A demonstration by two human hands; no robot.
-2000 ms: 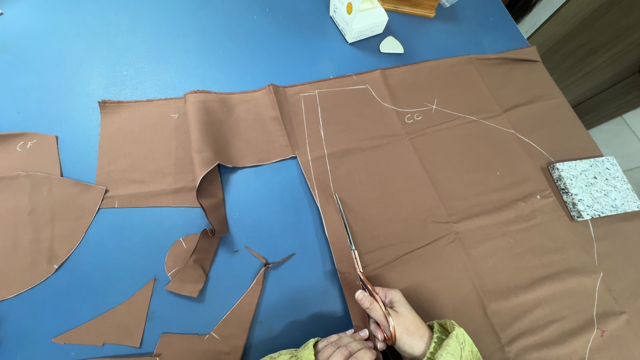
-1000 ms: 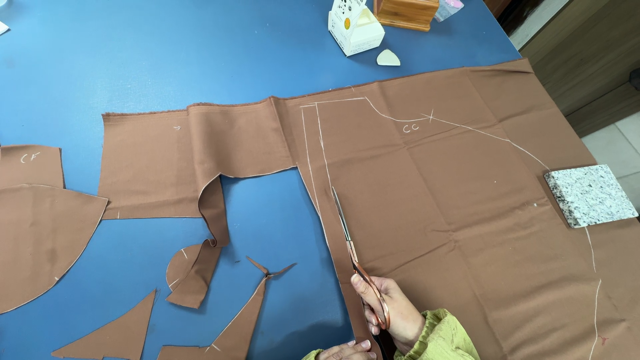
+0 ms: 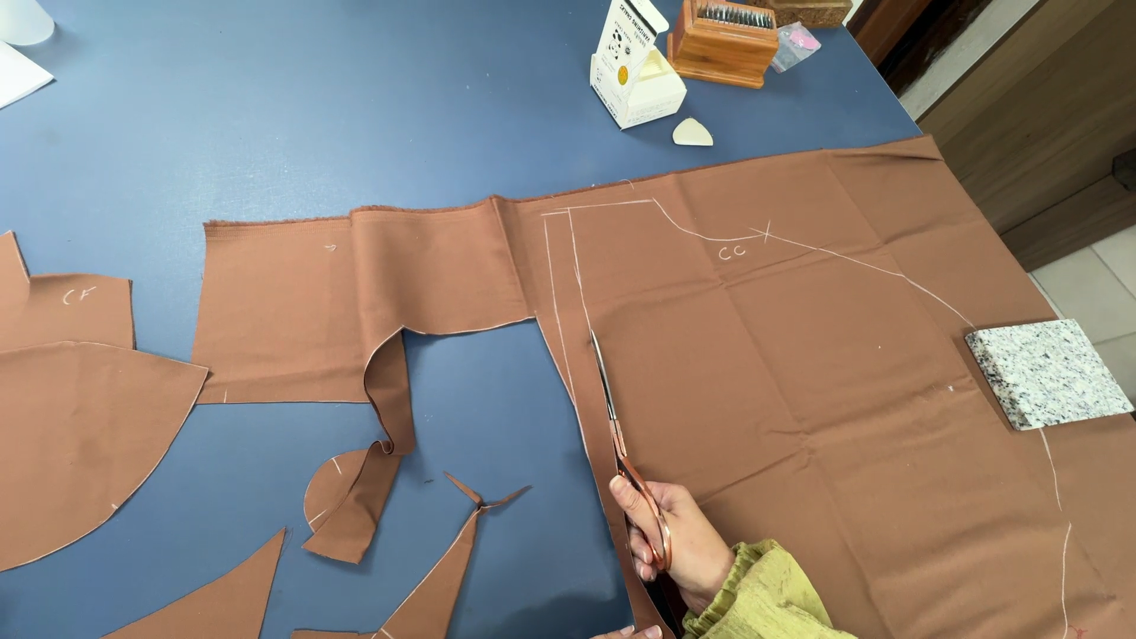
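My right hand (image 3: 679, 537) grips the copper-coloured handles of fabric scissors (image 3: 612, 417), whose blades look nearly closed and lie along a chalk line on a large brown cloth (image 3: 781, 382). Behind the scissors the cloth is cut, leaving a narrow strip on the left side. At the bottom edge only some fingers of my left hand (image 3: 628, 633) show, beside that strip; most of the hand is out of view. Chalk outlines and chalk letters mark the cloth above and to the right of the blades.
A speckled granite slab (image 3: 1047, 374) rests on the cloth at right. Cut brown pieces (image 3: 80, 444) lie at left on the blue table (image 3: 266, 115). At the back stand a white carton (image 3: 635, 75) and a wooden box (image 3: 723, 44), with tailor's chalk (image 3: 692, 132) nearby.
My left hand has moved down, so that less of it shows at the bottom edge. My right hand still holds the scissors on the cloth.
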